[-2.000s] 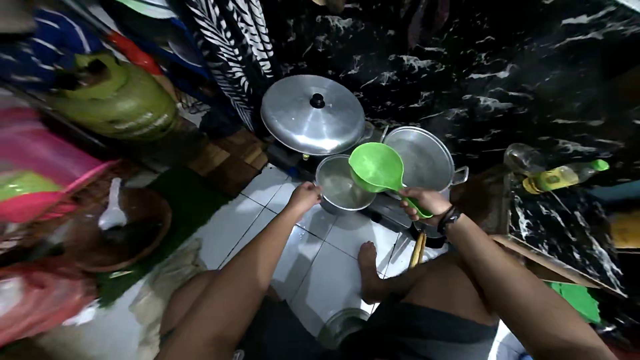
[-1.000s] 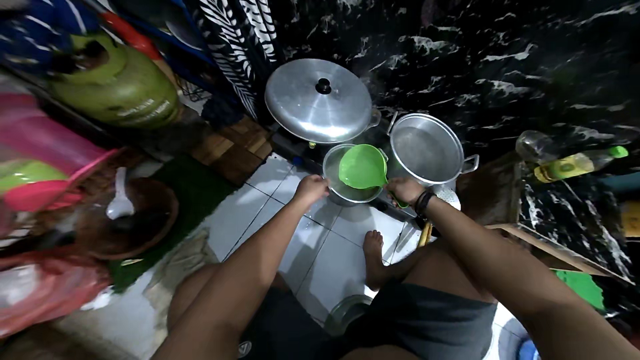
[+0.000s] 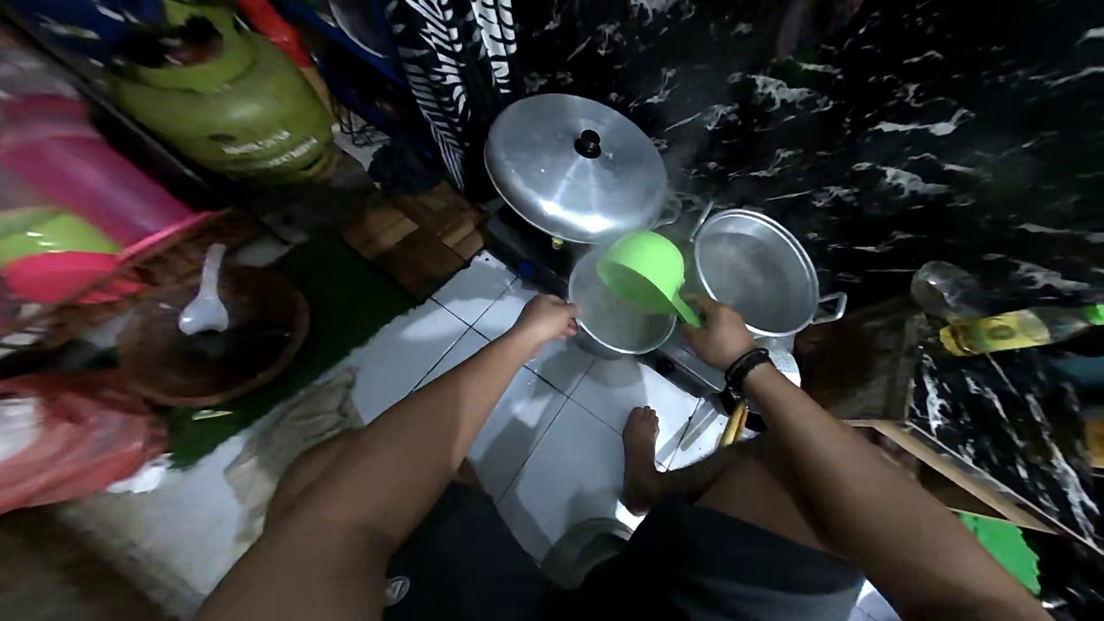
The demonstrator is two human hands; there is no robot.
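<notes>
My right hand (image 3: 718,335), with a dark band at the wrist, grips the handle of a green plastic dipper (image 3: 645,266). The dipper is tilted over a small metal pot (image 3: 623,332), its bowl covering part of the pot's mouth. My left hand (image 3: 547,319) has its fingers closed on the left rim of that pot. To the right stands a larger two-handled aluminium pot (image 3: 755,269), uncovered, with cloudy-looking contents. Behind the small pot a domed aluminium lid with a black knob (image 3: 573,172) covers another vessel. Part of a stove (image 3: 690,360) shows below the pots.
A green gas cylinder (image 3: 237,112) stands at upper left. A brown bowl with a white spoon (image 3: 276,345) and a pink plastic container (image 3: 95,177) are at left. At right, a yellow-labelled bottle (image 3: 1000,332) lies on a marbled surface. My bare foot (image 3: 640,457) rests on the tiles.
The green dipper, held more to the right and nearer the large pot two seconds ago, is now over the small pot and tilted. My left hand stays at the small pot's rim.
</notes>
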